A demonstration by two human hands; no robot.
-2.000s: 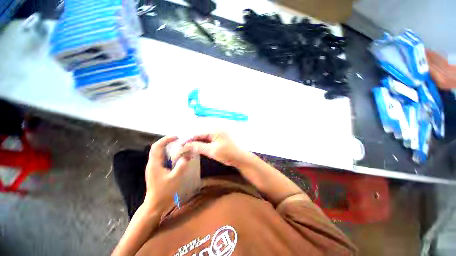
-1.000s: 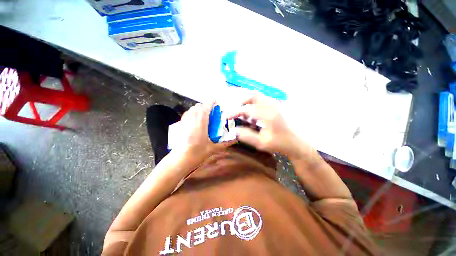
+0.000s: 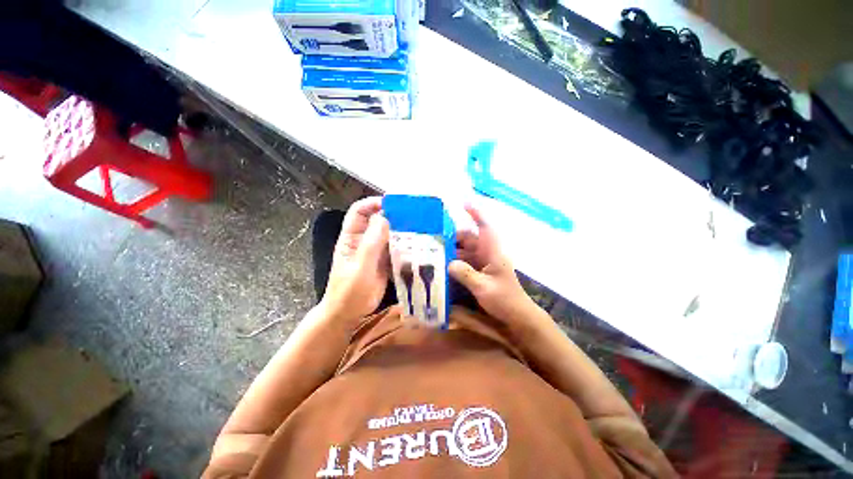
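Observation:
A blue and white retail box [image 3: 418, 262] is held upright over my lap, with two black cable plugs pictured on its front. My left hand [image 3: 360, 257] holds its left side. My right hand [image 3: 486, 262] holds its right side, with the thumb at the edge. The blue top end of the box looks closed. No loose cable shows in my hands.
Filled boxes [image 3: 355, 89] stand stacked on the white table [image 3: 617, 220]. Thin blue strips [image 3: 519, 201] lie nearer. A black cable heap [image 3: 725, 117], pale scraps and a clear cup [image 3: 770, 365] are to the right. A red stool [image 3: 126, 168] and brown cartons [image 3: 56, 407] are at left.
The box, earlier tilted with its end and something dark at my fingers, now faces up with its front showing. My right hand has moved onto its side. The view has shifted left.

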